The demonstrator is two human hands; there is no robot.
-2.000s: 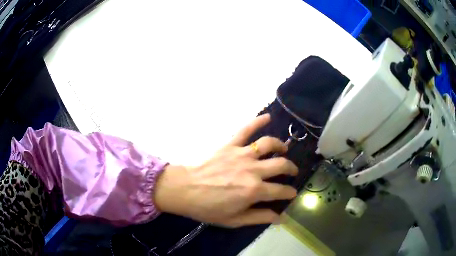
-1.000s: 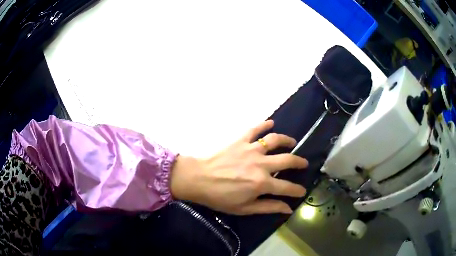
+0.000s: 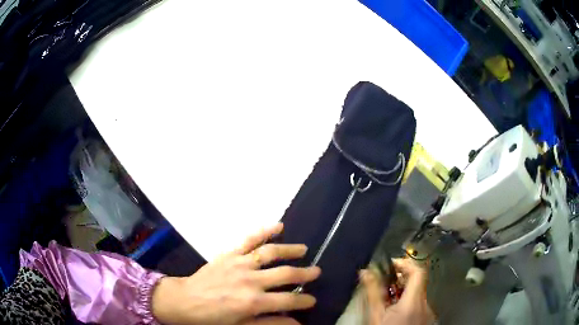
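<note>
The black strip panel [image 3: 330, 197] lies slanting across the white tabletop and machine bed. Its rounded end flap [image 3: 378, 120] is at the far end, with silver trim along its curved edge. A silver ring [image 3: 360, 183] sits below the flap, joined to a thin silver line [image 3: 333, 232] down the strip's middle. My left hand [image 3: 254, 282] lies flat on the near part of the strip, fingers spread, its near edge cut off by the frame. My right hand [image 3: 400, 295], blurred at the bottom, holds a small dark and red object [image 3: 395, 285], perhaps snips, beside the strip.
The white sewing machine head [image 3: 495, 184] stands at right over the grey machine bed [image 3: 451, 266], with yellow tape [image 3: 426, 160] behind. A blue bin [image 3: 422, 32] is beyond the tabletop. A black heap with silver glints [image 3: 70, 38] is at upper left, a clear plastic bag [image 3: 108, 190] below.
The strip and my left hand have moved down and left in view, away from the machine head. My right hand has come into view with the small object. The curved trim near my left wrist has left view.
</note>
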